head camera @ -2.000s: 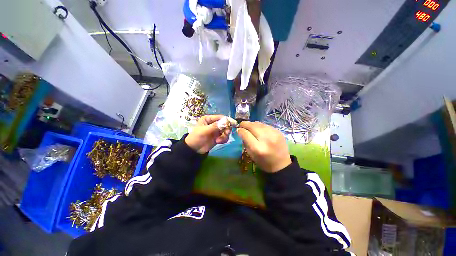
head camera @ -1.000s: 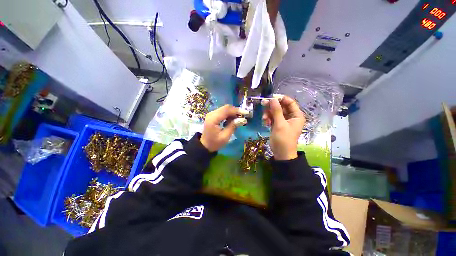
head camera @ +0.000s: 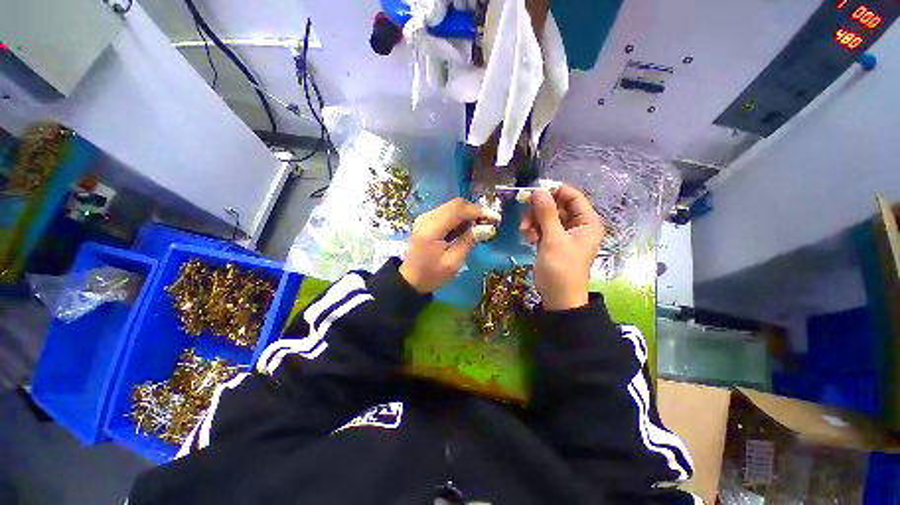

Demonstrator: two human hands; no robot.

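My right hand [head camera: 564, 237] grips a thin silvery rod [head camera: 515, 187] between covered fingertips; the rod points left toward the small metal fixture [head camera: 487, 200]. My left hand [head camera: 446, 237] is at the fixture's left side, its whitish-covered fingertips pinched together close to it. Whether a brass part is between them is too small to tell. A heap of gold and silvery joined pieces [head camera: 505, 300] lies on the green mat [head camera: 464, 355] below my hands.
A bag with brass parts [head camera: 392, 197] lies left, a clear bag of rods [head camera: 617, 197] right. White cloths [head camera: 508, 89] hang above the fixture. Blue bins [head camera: 187, 355] with metal pieces stand lower left, an open carton [head camera: 696, 434] lower right. A control panel [head camera: 789, 74] is upper right.
Since the oldest frame, my hands have moved apart and the rod has come into view at the fixture. The joined-piece heap is more exposed. Over the last second, only slight finger shifts show.
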